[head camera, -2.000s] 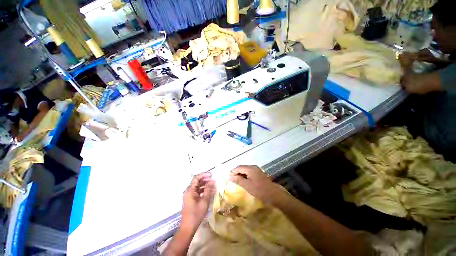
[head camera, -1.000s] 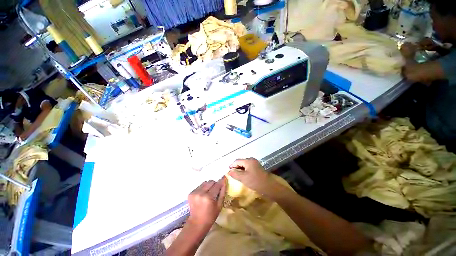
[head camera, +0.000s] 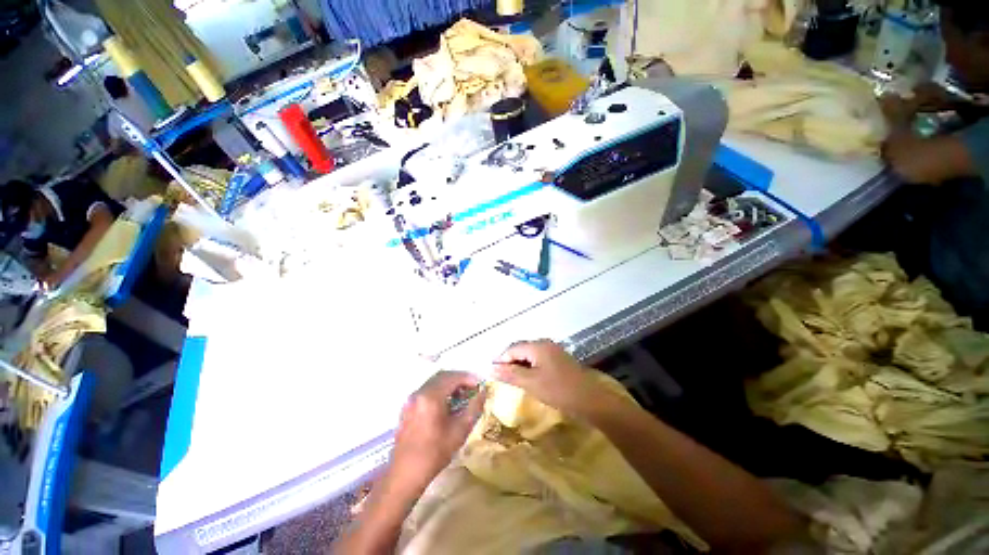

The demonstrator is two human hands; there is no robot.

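Observation:
A pale yellow garment piece point(head camera: 531, 461) hangs from my hands over my lap, at the front edge of the sewing table. My right hand point(head camera: 542, 377) pinches its upper edge. My left hand point(head camera: 436, 417) is beside it, fingers curled at the same edge; a small dark bit shows between its fingers, too small to name. The white sewing machine point(head camera: 510, 206) with a blue stripe stands behind my hands. Its needle area point(head camera: 439, 266) has no cloth under it.
Blue snips point(head camera: 523, 275), a dark green tool point(head camera: 544, 256) and a blue pen point(head camera: 570, 249) lie on the machine bed. White scraps point(head camera: 699, 233) fill the tray at right. Yellow cloth point(head camera: 857, 358) is heaped at right. Other people work at far left and upper right.
My left hand has come in from the left to the garment's edge, and its fingers have since shifted there. My right hand keeps its pinch. The view has shifted slightly.

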